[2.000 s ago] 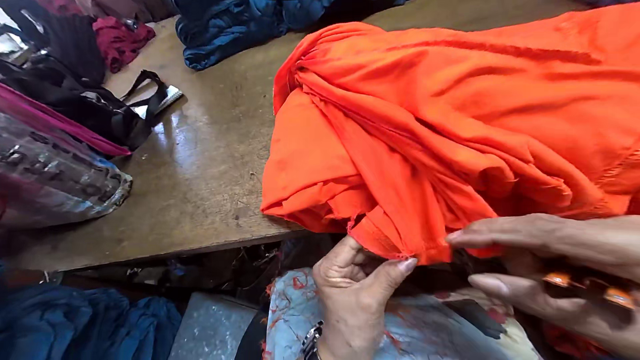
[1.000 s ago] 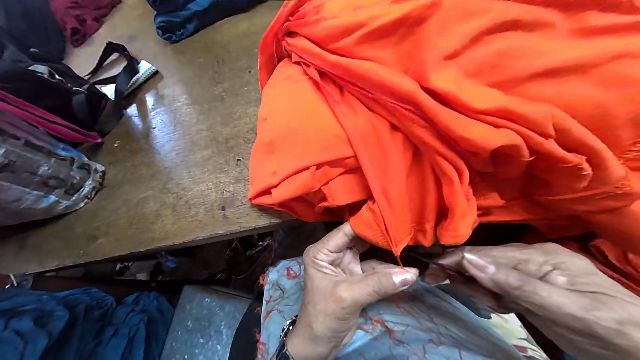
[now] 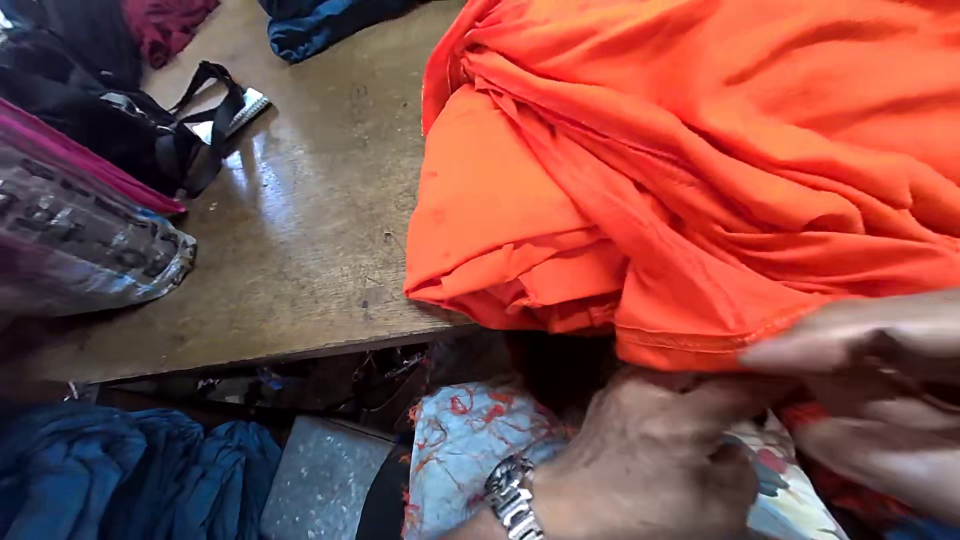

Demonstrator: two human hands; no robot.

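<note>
A large orange fabric garment (image 3: 675,172) lies bunched on the wooden table, its stitched hem hanging over the front edge. My left hand (image 3: 652,450), with a metal-banded wristwatch (image 3: 514,495) on the wrist, is just under the hem; its fingertips are blurred and partly hidden, so its grip is unclear. My right hand (image 3: 870,375) is at the hem on the right, thumb or finger against the stitched edge. A dark object appears within its fingers, too blurred to name. Light blue cloth (image 3: 472,450) with loose orange threads lies below my left hand.
The wooden table (image 3: 322,225) carries a black bag with straps (image 3: 97,112), a printed plastic bag (image 3: 90,232), maroon cloth (image 3: 169,26) and dark blue cloth (image 3: 330,26). Below its edge are blue cloth (image 3: 135,472) and a grey speckled surface (image 3: 322,476).
My left hand has moved right along the fabric edge, close to my right hand. The pinched corner seen earlier is no longer visible between my left fingertips; a stitched hem now shows there.
</note>
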